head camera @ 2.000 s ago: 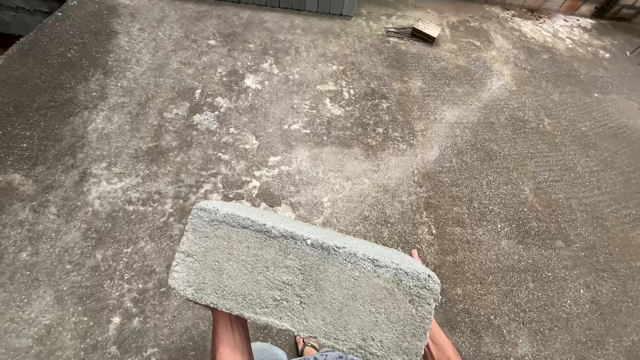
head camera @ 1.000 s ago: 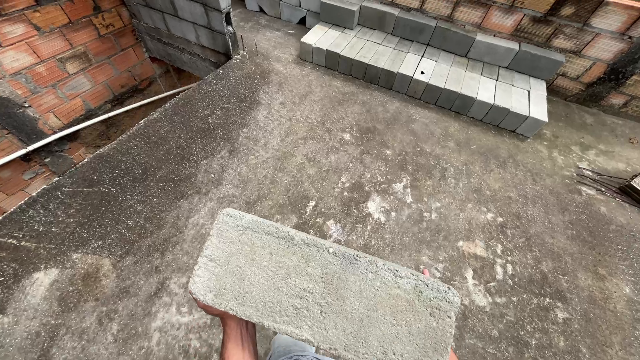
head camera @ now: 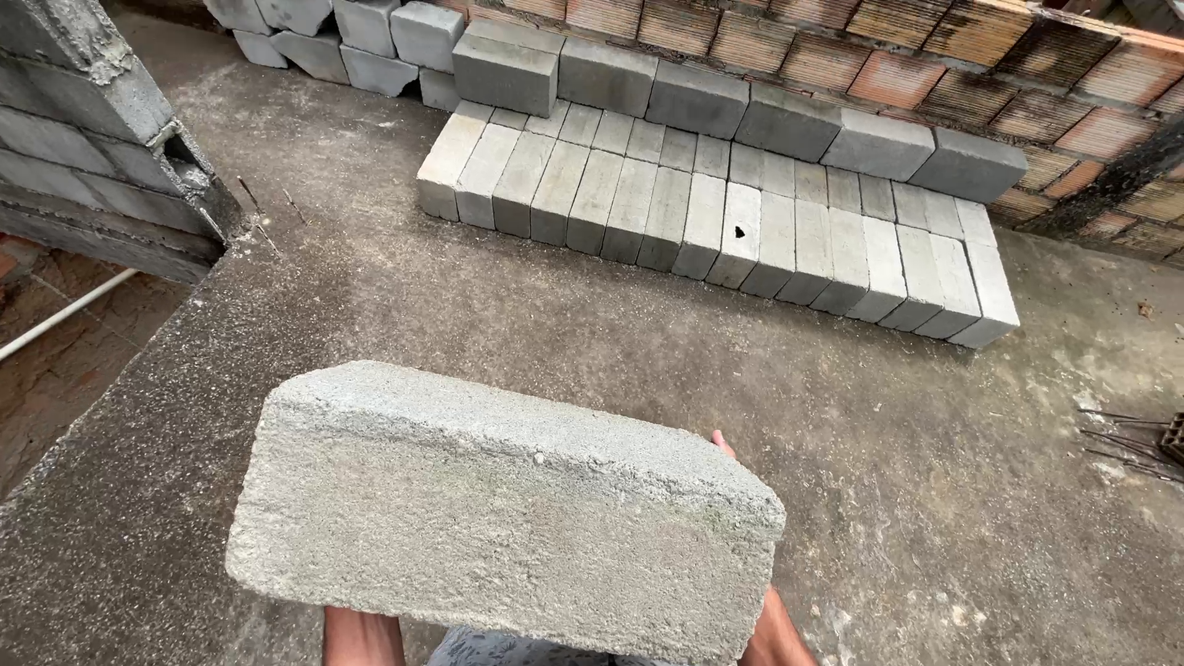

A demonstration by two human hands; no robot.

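A rough grey concrete block (head camera: 504, 518) is held up in front of me between both hands, its long side running across the view and its right end lower. My left hand (head camera: 363, 636) supports it from below near the left end; only the wrist shows, the fingers being hidden by the block. At the right end is my right hand (head camera: 724, 444), with a fingertip showing over the far edge and the forearm below. Beyond the block, a low stack of grey concrete blocks (head camera: 675, 199) stands in tight rows, with larger-faced blocks along its back.
A hollow clay brick wall (head camera: 832, 55) runs behind the stack. More grey blocks (head camera: 365, 37) are piled at the back left. At left, a block wall (head camera: 102, 148) meets a floor edge beside a lower area with a white pipe (head camera: 65, 314). Thin rebar (head camera: 1124, 435) lies at right.
The view has swung up and to the left, bringing the block stack and walls into fuller sight. Both hands still hold the concrete block.
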